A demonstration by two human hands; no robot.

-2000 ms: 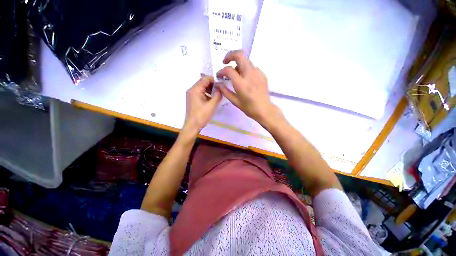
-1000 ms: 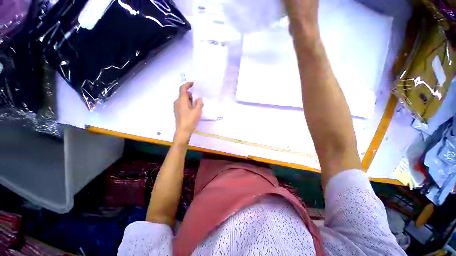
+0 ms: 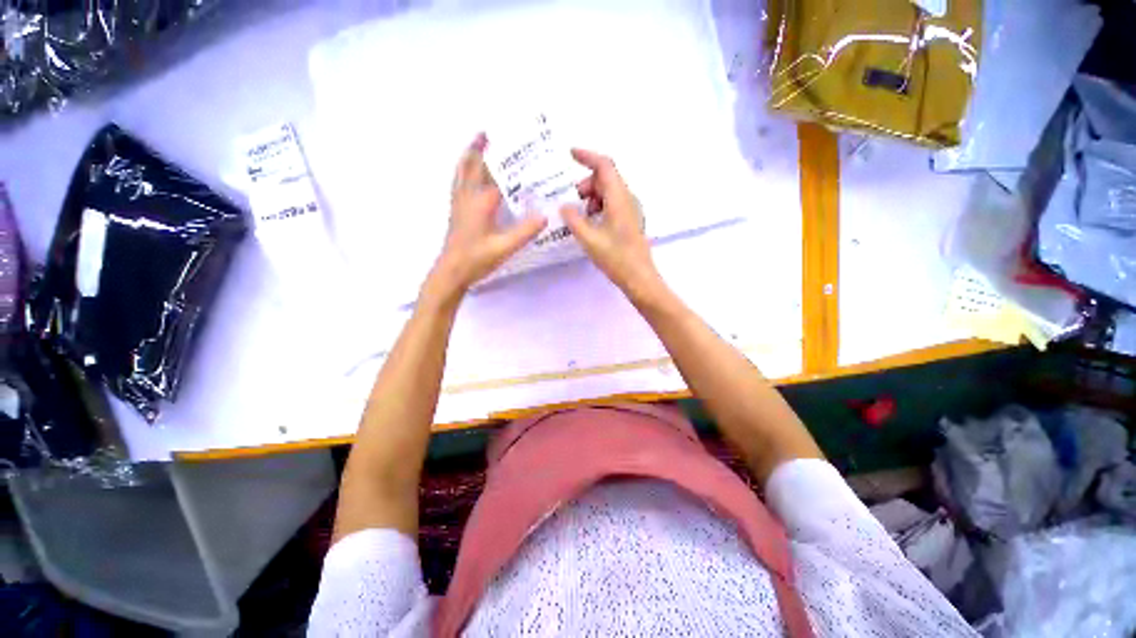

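Note:
A white shipping label point(image 3: 533, 160) with black print lies tilted on the white mailing bags point(image 3: 399, 125) in front of me. My left hand point(image 3: 483, 231) is at the label's left and lower edge, with thumb and fingers spread apart. My right hand point(image 3: 607, 222) is at its right edge, fingers slightly bent and apart from the thumb. Both thumbs are near the label's lower part and partly cover it. I see no firm grip by either hand. Another long waybill point(image 3: 284, 199) lies on the table to the left.
A black bagged garment point(image 3: 156, 268) lies at the left. A mustard bagged garment point(image 3: 878, 69) lies at the upper right, near pale plastic bags point(image 3: 1022, 94). A grey bin point(image 3: 255, 530) stands below the table's orange edge point(image 3: 598, 401). Crumpled plastic lies at the lower right.
My right hand has come back from the far side, and both hands are now at a label on the mailing bags. The view has shifted right; the black garment sits farther left.

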